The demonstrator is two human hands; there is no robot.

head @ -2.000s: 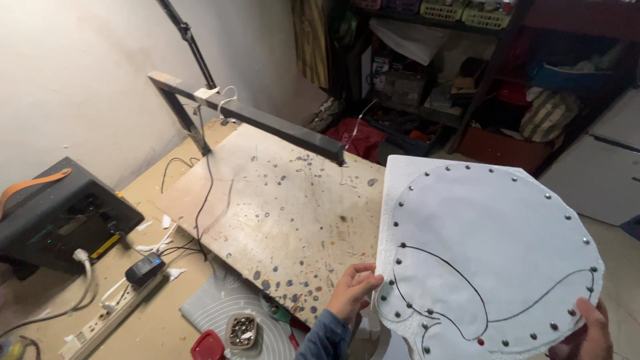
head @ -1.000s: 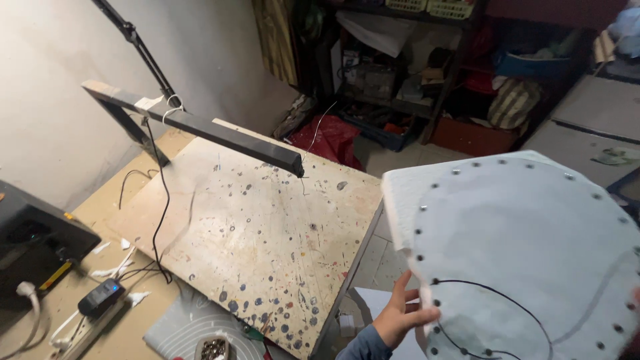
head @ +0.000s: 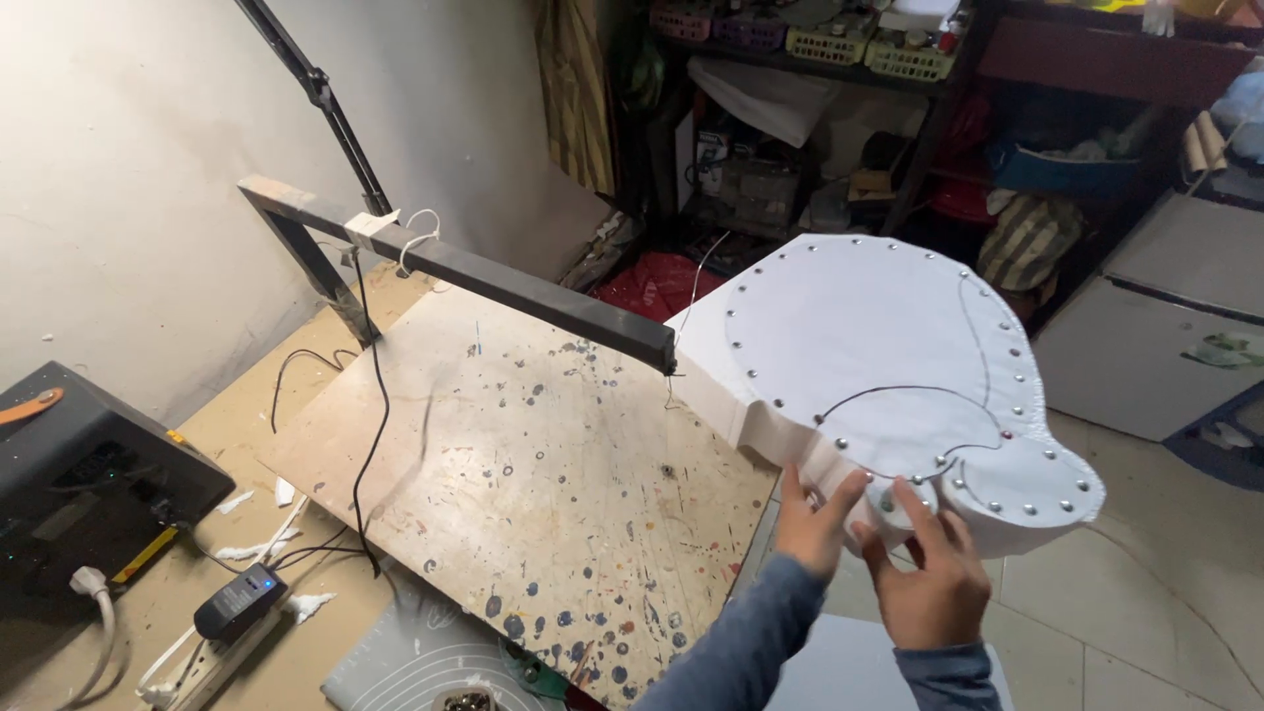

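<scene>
A thick white foam block [head: 869, 326] with a curved outline is held up beyond the right edge of the spotted wooden board [head: 563, 444]. Round metal pins [head: 857, 241] stud its upper face along the rim, and a dark curved line crosses that face. My left hand [head: 820, 518] grips the near side, with fingertips at the edge. Beside it, my right hand [head: 928, 573] pinches a small rounded lobe at the near edge. Above the board a dark metal arm [head: 533, 296] reaches out, its end close to the block's left corner, with a thin wire at its tip.
A black power unit [head: 94, 504], a black adapter [head: 240, 600] and a power strip [head: 222, 657] lie at left among cables. At the bottom are a grey mat [head: 415, 642] and a container of small metal pieces [head: 466, 701]. Shelves with baskets [head: 828, 47] stand behind; a white cabinet [head: 1145, 346] is at right.
The foam block has turned and now lies nearer the metal arm's end. My right hand, earlier at the block's right side, is now beside my left hand at the near edge.
</scene>
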